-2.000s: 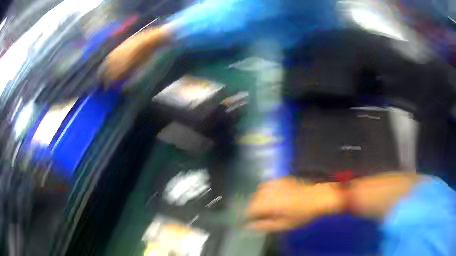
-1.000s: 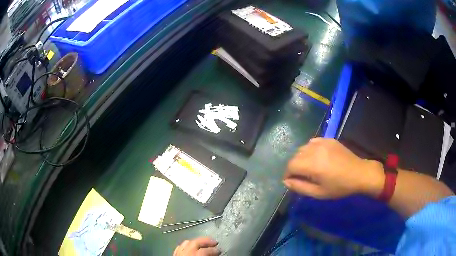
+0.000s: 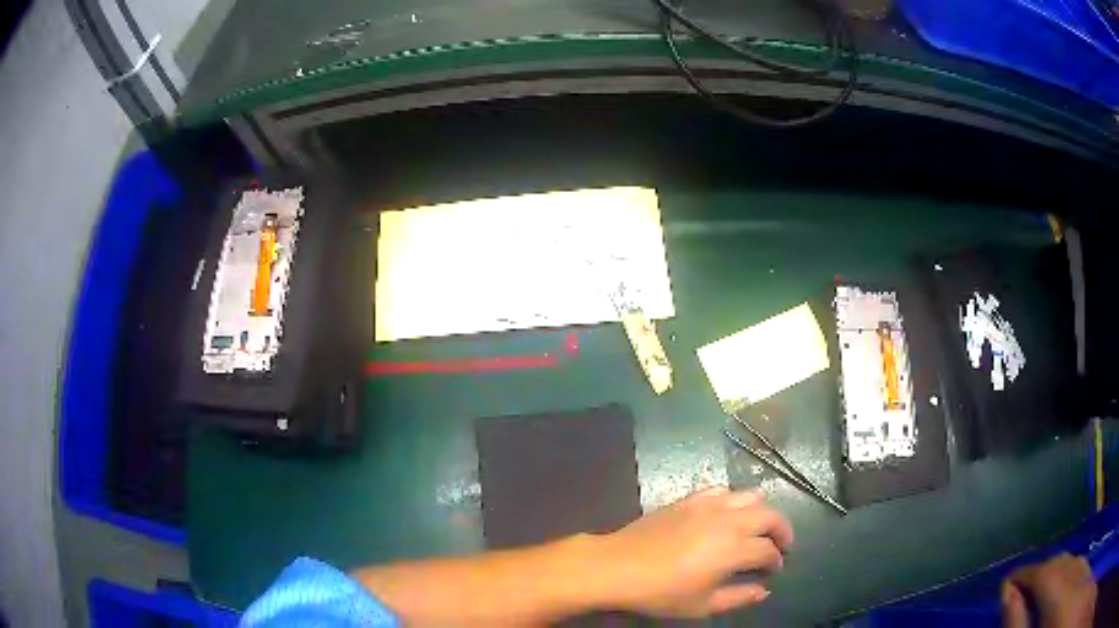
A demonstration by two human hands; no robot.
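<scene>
My left hand (image 3: 706, 552) reaches in from the lower left, palm down over the green surface, fingers slightly bent, holding nothing that I can see. My right hand (image 3: 1053, 594) is cut off at the lower right edge; its grip cannot be told. Open tweezers (image 3: 785, 464) lie above my left hand's fingertips, beside a cream sheet (image 3: 763, 356). A phone frame assembly with an orange strip (image 3: 874, 405) lies on a black foam pad (image 3: 930, 460) at the right. A bare black foam pad (image 3: 558, 472) lies flat beside my left forearm.
Another assembly (image 3: 252, 288) tops a black pad stack (image 3: 233, 399) at the left, by a blue bin (image 3: 92, 356). A yellow-edged paper (image 3: 522, 264) lies at the back. White scraps (image 3: 989, 340) lie on a pad (image 3: 951, 307) at the right. A black cable (image 3: 761, 108) loops behind.
The view has swung left, bringing the left pad stack and bare pad into view. My left hand and forearm now show more fully. My right hand has shifted to the lower right edge.
</scene>
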